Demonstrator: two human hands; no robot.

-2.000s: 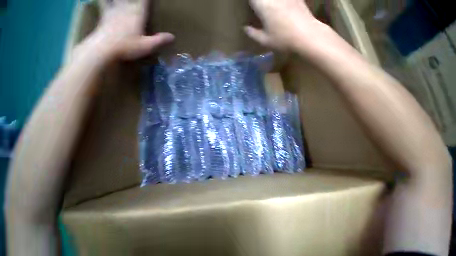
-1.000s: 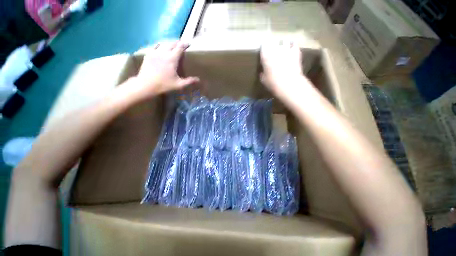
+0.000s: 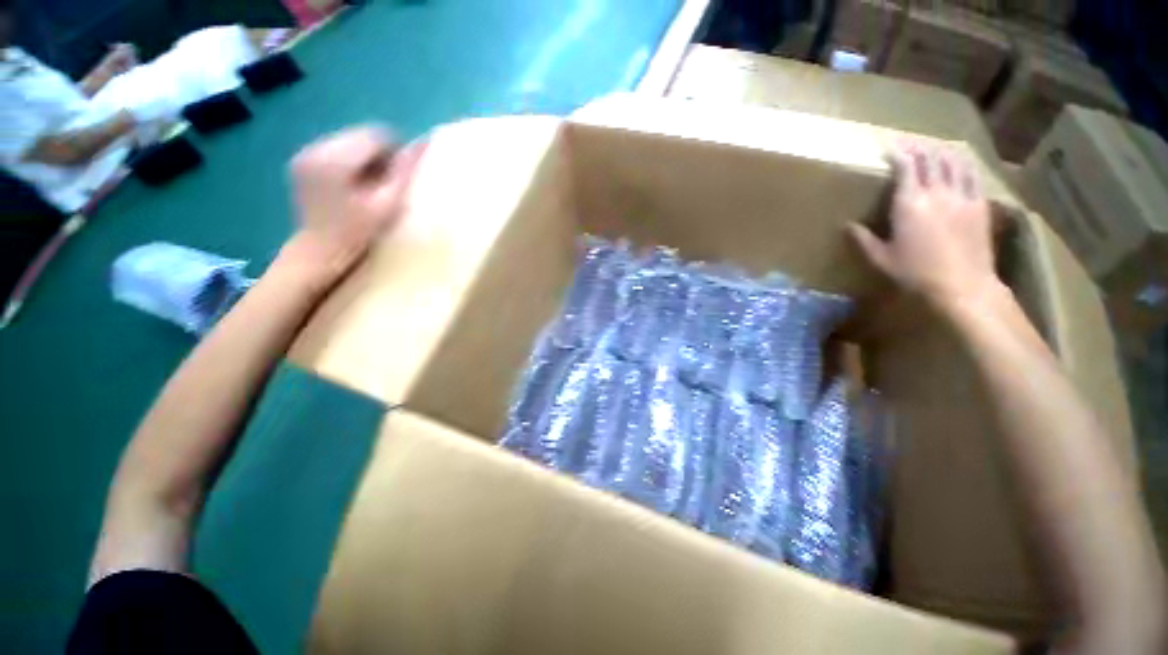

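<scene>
An open shipping carton (image 3: 487, 243) stands before me, its flaps folded outward. Bubble-wrapped units (image 3: 692, 410) stand in packed rows inside it. My left hand (image 3: 348, 192) is blurred at the outer edge of the left flap; its fingers are curled and I cannot tell if they grip the flap. My right hand (image 3: 941, 230) lies over the far rim near the far right corner, fingers over the edge and thumb inside, holding the carton wall.
The green conveyor belt (image 3: 512, 64) runs on the left and behind. A loose bubble-wrapped pouch (image 3: 179, 284) and dark blocks (image 3: 218, 113) lie on it. Another person's arm (image 3: 83, 138) shows at the far left. Printed cartons (image 3: 1102, 186) stand at the right.
The view has turned left, so the carton sits further right and more belt shows. My left hand has moved from the far rim to the left flap. My right hand stays at the far rim.
</scene>
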